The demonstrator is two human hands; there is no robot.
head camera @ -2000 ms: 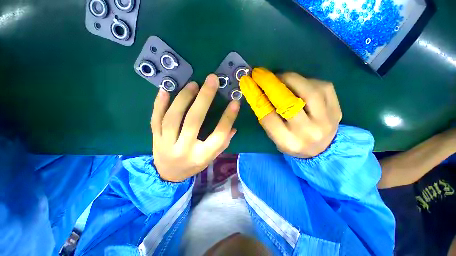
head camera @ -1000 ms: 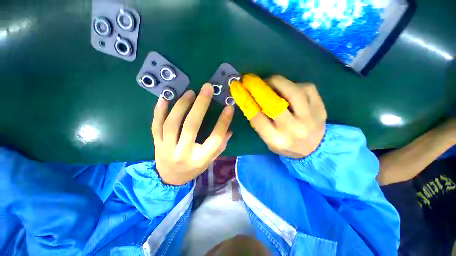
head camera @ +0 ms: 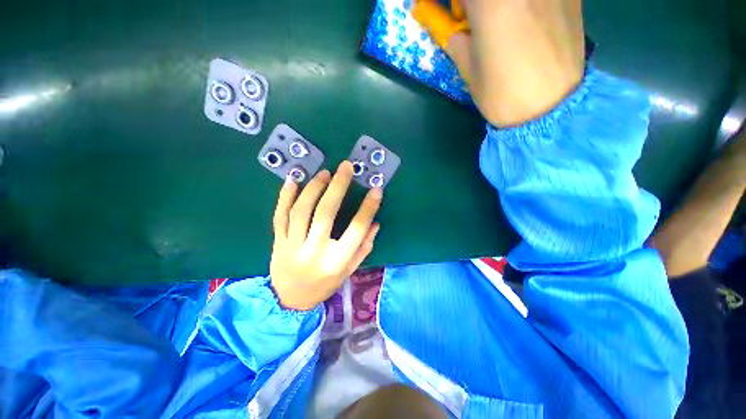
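A grey camera lens cover (head camera: 375, 161) with three rings lies on the green bench. My bare left hand (head camera: 321, 237) is spread, its fingertips touching this cover's left and lower edges and the lower edge of a second cover (head camera: 291, 153). A third cover (head camera: 236, 96) lies farther up left. My right hand (head camera: 515, 61) is over the parts tray (head camera: 413, 51) of small blue pieces at the top, with orange-yellow finger cots at its fingers. The top edge cuts it off and its fingertips are partly hidden, so whether it holds a piece cannot be told.
The dark green bench top (head camera: 123, 188) carries bright light reflections. Another person's bare forearm (head camera: 710, 196) is at the right edge. Blue smock cloth (head camera: 74, 344) shows at the lower left.
My right hand has left the right-hand cover and moved up to the tray. My left hand stays at the two covers. The view has shifted, showing all of the third cover.
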